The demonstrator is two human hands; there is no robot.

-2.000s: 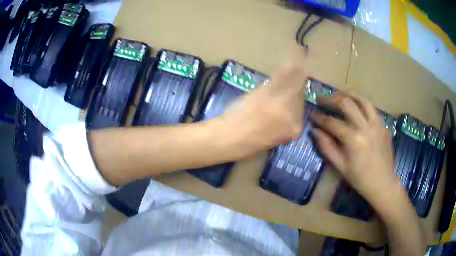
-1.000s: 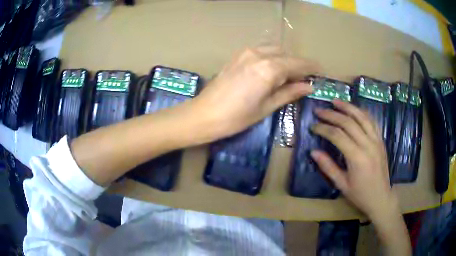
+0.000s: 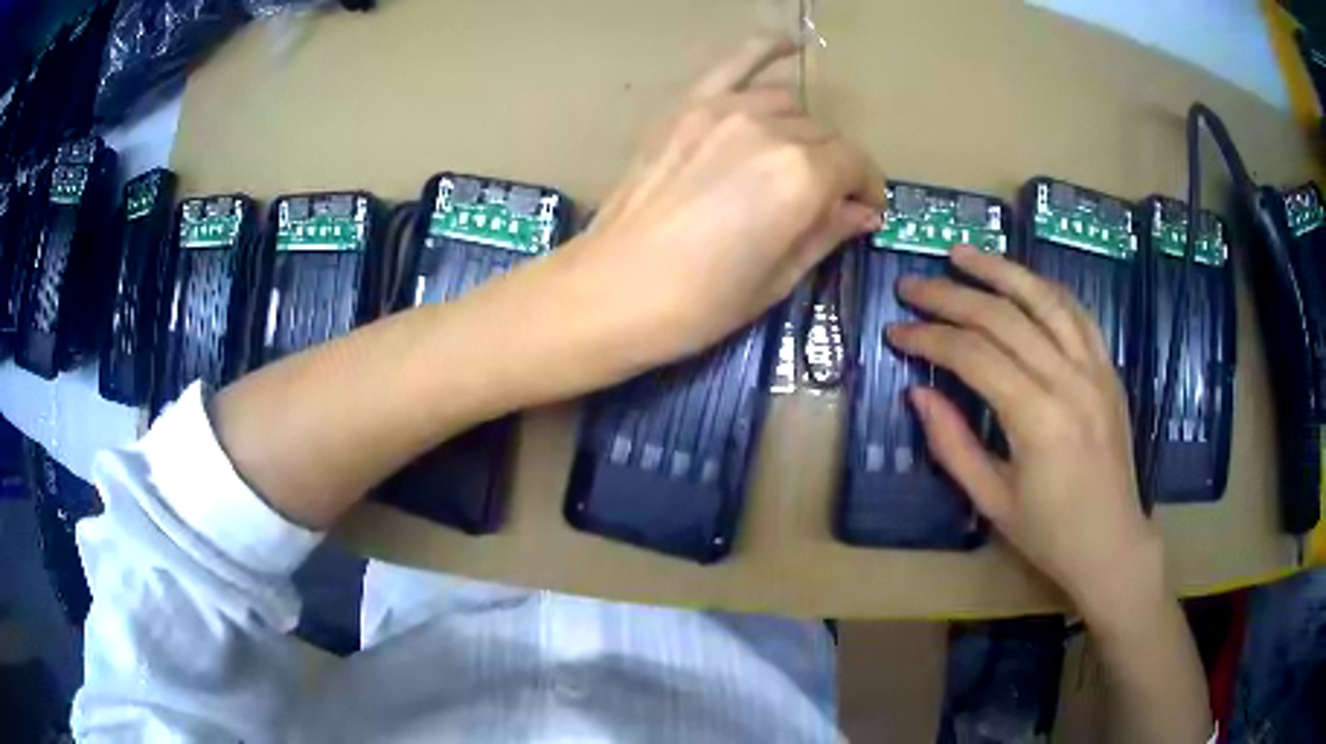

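A black power bank body (image 3: 894, 502) lies on the cardboard with a green circuit board (image 3: 942, 221) across its far end. My left hand (image 3: 734, 218) reaches across, thumb and a finger together at that board's left corner; whether they pinch something small is hidden. My right hand (image 3: 1018, 378) lies on the right side of the same body, fingers apart. Another power bank body (image 3: 662, 472) lies to the left, its far end hidden under my left hand. Between the two is a shiny, partly hidden dark piece (image 3: 822, 342).
More bodies with green boards stand in a row at left (image 3: 320, 262) and right (image 3: 1083, 247). A thick black rod with a cord (image 3: 1283, 378) lies at far right. A crumpled clear bag (image 3: 189, 51) is at upper left. The cardboard sheet (image 3: 480, 73) lies underneath.
The view has shifted right, so the row and bag show differently. My hands have moved from the board area of one body to another, my left fingers now at its board's left corner.
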